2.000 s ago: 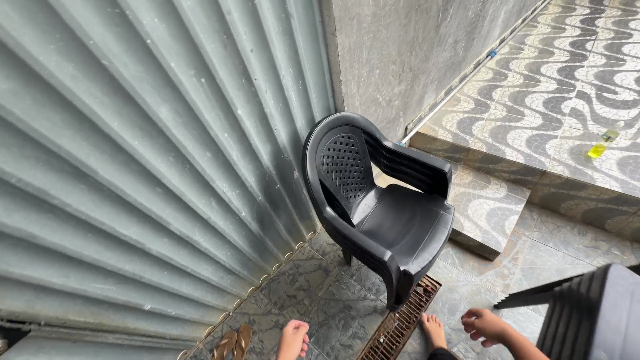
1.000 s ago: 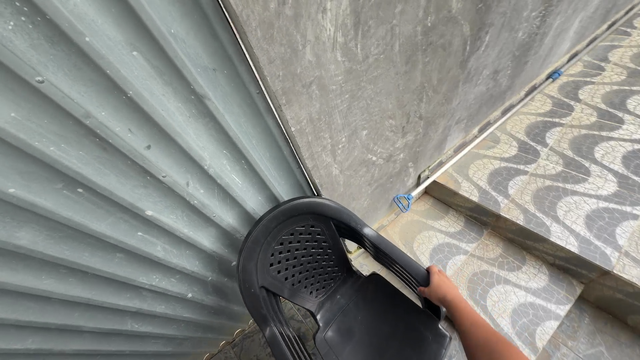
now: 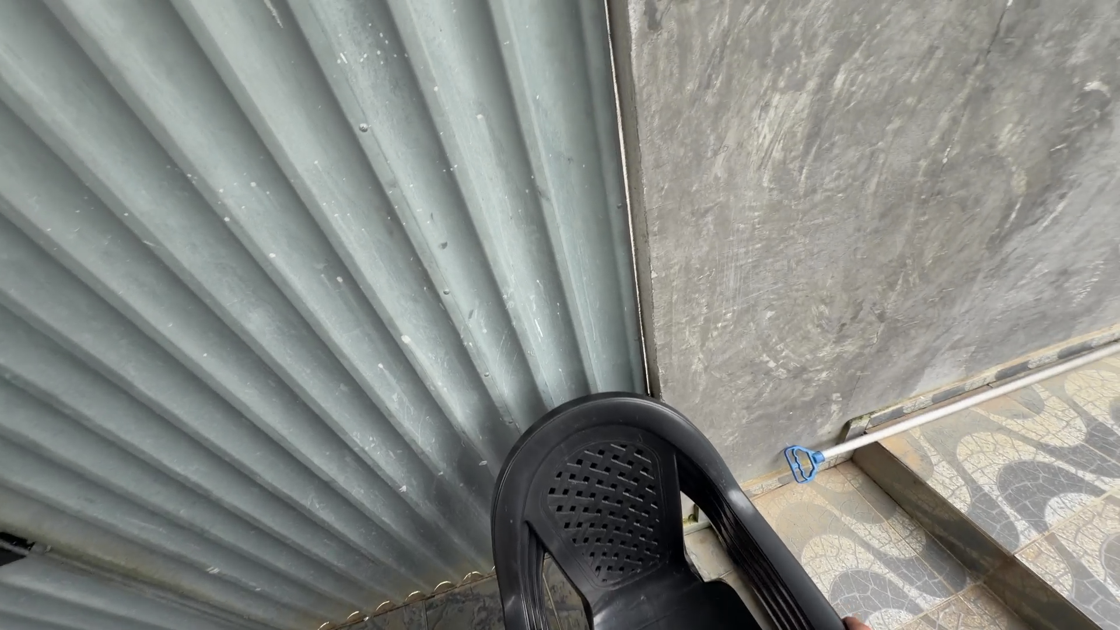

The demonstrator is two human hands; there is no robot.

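Observation:
A stack of black plastic armchairs [image 3: 612, 516] stands at the bottom middle, with a perforated backrest and several armrests nested together at its right side. Only a small bit of my right hand [image 3: 857, 624] shows at the bottom edge, against the right armrest of the stack, where its grip from a moment ago appears to continue. The rest of that hand is cut off by the frame. My left hand is out of view. The top of the backrest is close to the corner between metal and wall.
Corrugated metal sheeting [image 3: 289, 289] fills the left side, meeting a grey cement wall [image 3: 857, 201]. A white pole [image 3: 962, 405] with a blue handle [image 3: 802, 464] lies along the wall's foot on a raised, wave-patterned tiled step [image 3: 1041, 455]. Dark floor tiles [image 3: 455, 608] lie below the sheeting.
Both hands were free of the stack two seconds ago; my right hand then took hold of its right armrest. The view has moved in closer to the wall corner.

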